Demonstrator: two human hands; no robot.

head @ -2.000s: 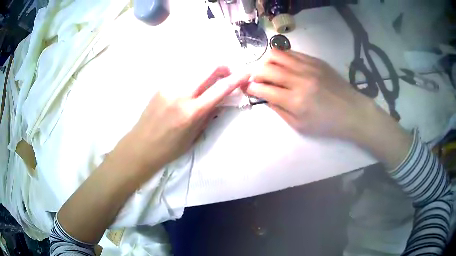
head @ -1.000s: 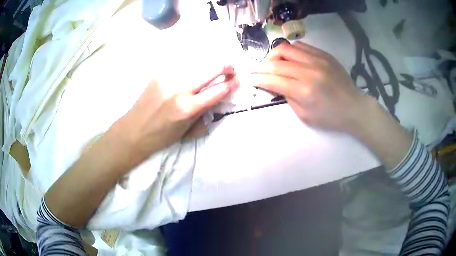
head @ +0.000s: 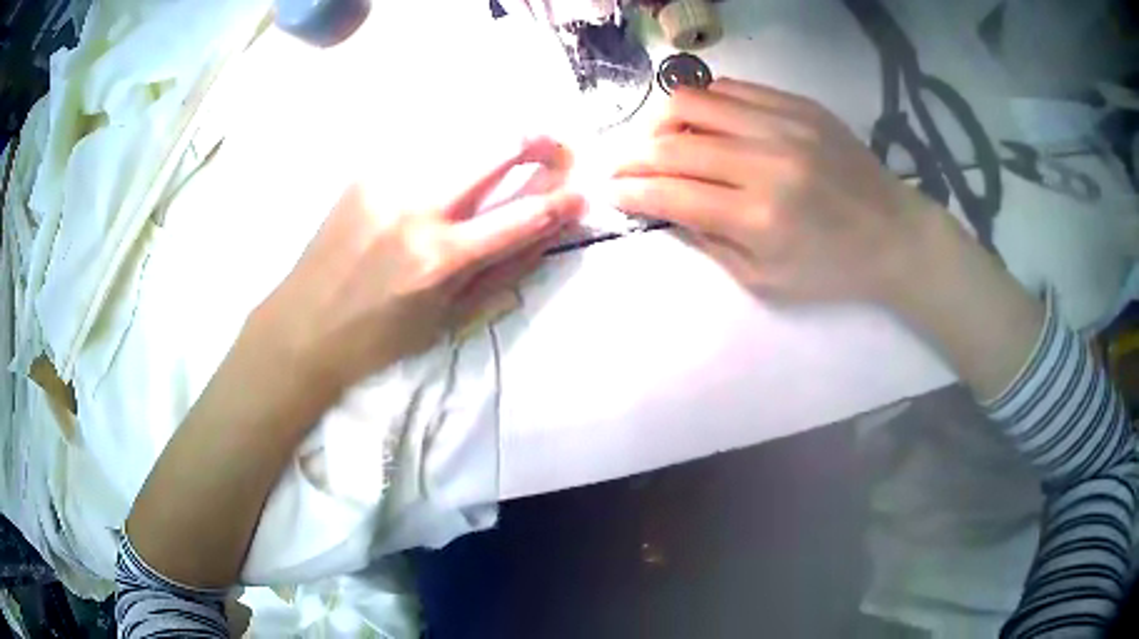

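White cloth (head: 375, 468) runs from the left over the table edge and up under my left hand. My left hand (head: 419, 256) pinches a piece of it between thumb and fingers, close below the needle area. My right hand (head: 781, 194) lies on the piece's right side, its fingertips bent down at the bright spot; what they hold is washed out by glare. A thin dark strip (head: 606, 239) shows between the hands. The presser foot (head: 603, 56) stands just above, with a round dark disc (head: 683, 74) beside it.
A large cloth heap (head: 88, 250) fills the left. Dark shears (head: 956, 144) and a small pointed tool (head: 1062, 175) lie at the right. A cream knob (head: 690, 21) and a blue-grey housing (head: 322, 15) are at the top. The white tabletop (head: 700, 375) ends in a curved front edge.
My left hand has shifted slightly left and up in view, still pinching cloth. My right fingertips have moved slightly left and up. The machine parts also sit higher and further left in view.
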